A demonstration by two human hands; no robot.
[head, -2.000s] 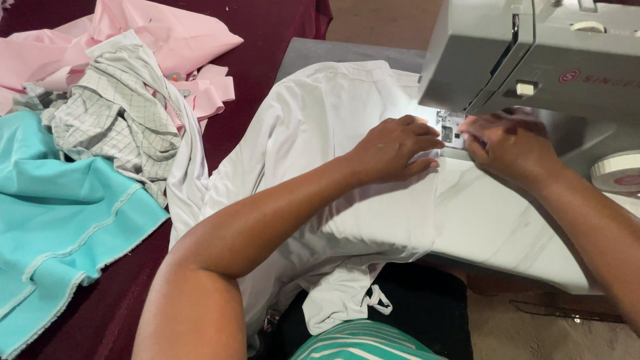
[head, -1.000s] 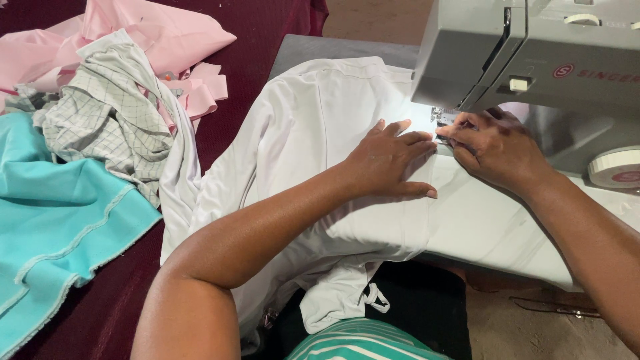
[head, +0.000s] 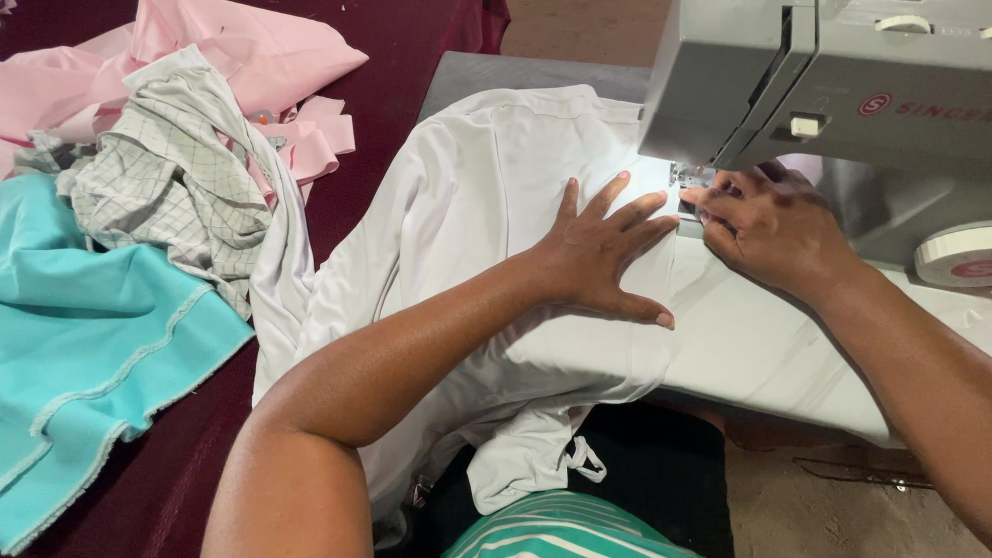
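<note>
A white garment (head: pixel 465 201) lies spread under the lit needle area of a grey Singer sewing machine (head: pixel 845 77). My left hand (head: pixel 604 244) rests flat on the cloth, left of the presser foot (head: pixel 688 174), its fingers spread and holding nothing. At the right of the foot is my right hand (head: pixel 767 217), with bent fingers at the garment's edge and the needle plate. Whether its fingertips pinch the cloth cannot be told. The needle itself is mostly hidden by the machine head and the glare.
Left, on a dark red cloth (head: pixel 372 147), lie pink fabric (head: pixel 256 54), a checked grey-white cloth (head: pixel 170 178) and turquoise fabric (head: pixel 93 302) with frayed edges. A white marbled work surface (head: pixel 759 333) extends under my right arm. The machine's handwheel-like white dial (head: pixel 957 256) is at right.
My left hand has spread its fingers on the cloth and sits slightly farther from the needle area than two seconds ago. My right hand stays beside the presser foot.
</note>
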